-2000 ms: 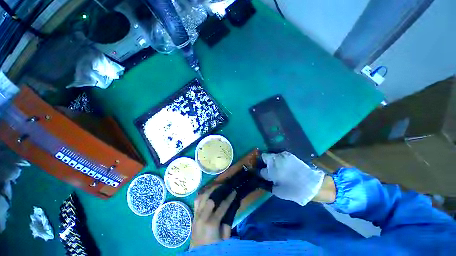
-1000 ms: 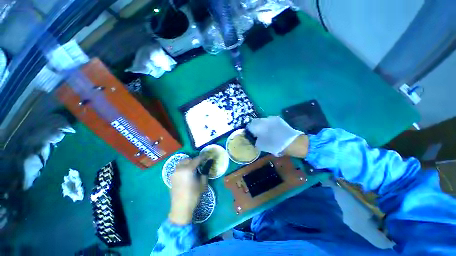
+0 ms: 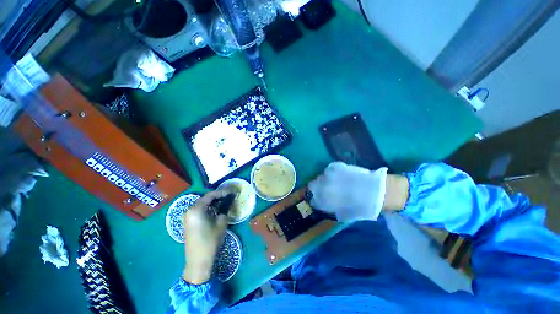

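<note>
The reddish-brown jig base (image 3: 265, 237) lies at the bench's near edge with a dark centre (image 3: 295, 225). A small pale piece shows at that centre. My right hand (image 3: 350, 191), in a white glove, is over the jig's right end; its fingertips are partly hidden. My left hand (image 3: 206, 230), mostly bare with black at the fingertips, reaches to the pale cream dish (image 3: 242, 199) of small brass-coloured parts. What either hand's fingers hold cannot be seen. A yellow-tan dish (image 3: 274, 177) stands beside it.
Two dishes of silver-grey pieces (image 3: 179, 216) stand left, partly behind my left hand. A black tray (image 3: 212, 144) of white parts lies behind. The black cover plate (image 3: 350, 142) is right. An orange-brown slotted fixture (image 3: 104, 147) and black strip (image 3: 95, 267) stand left; a screwdriver (image 3: 242, 30) hangs above.
Both hands have left the jig since the first frame. My right hand then went to the yellow-tan dish and is now back over the jig. My left hand remains at the cream dish.
</note>
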